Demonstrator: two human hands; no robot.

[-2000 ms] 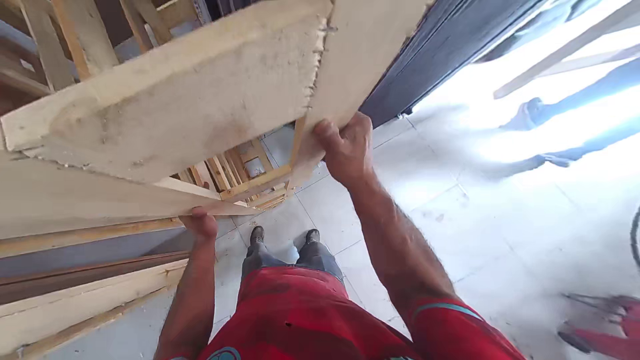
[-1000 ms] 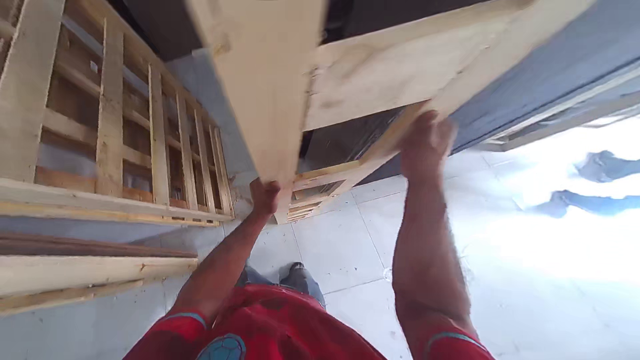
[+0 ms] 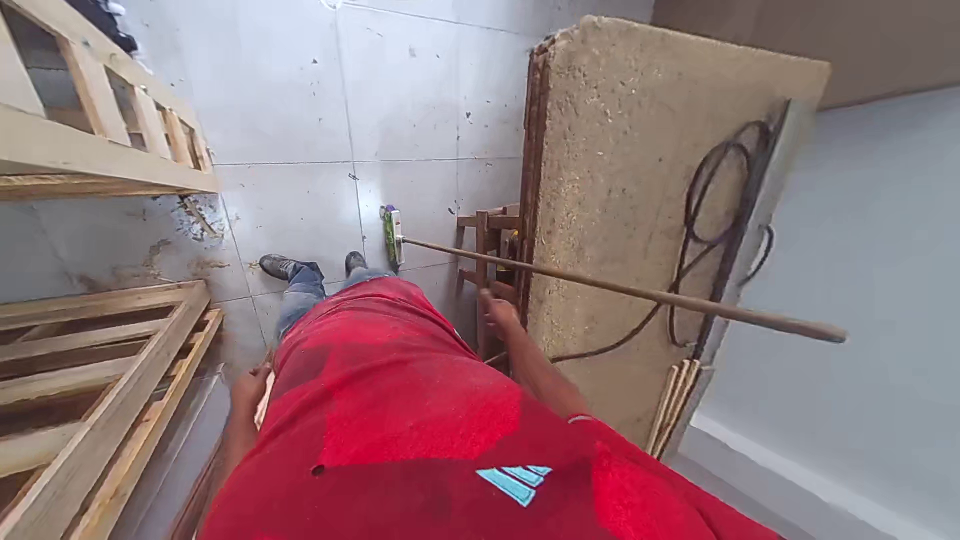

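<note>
My right hand (image 3: 499, 313) hangs beside a wooden stool (image 3: 487, 247), close to the table edge; whether it touches the stool or holds anything is unclear. At my left side, my left hand (image 3: 257, 379) is partly hidden by the red shirt, and a pale strip, perhaps wood or cloth, shows beside it. A push broom leans across the table, its wooden handle (image 3: 637, 289) resting over the edge and its green-bristled head (image 3: 394, 236) on the floor.
A worn wooden worktable (image 3: 615, 150) carries a coiled dark cable (image 3: 694, 217) and thin wooden strips (image 3: 675, 405). Slatted wooden frames stand at upper left (image 3: 97, 142) and lower left (image 3: 142, 375). Debris lies on the tiled floor (image 3: 292, 195) near my shoes.
The view has swung round to the table and broom. Both hands, earlier on a large wooden frame, are off it and down beside my body.
</note>
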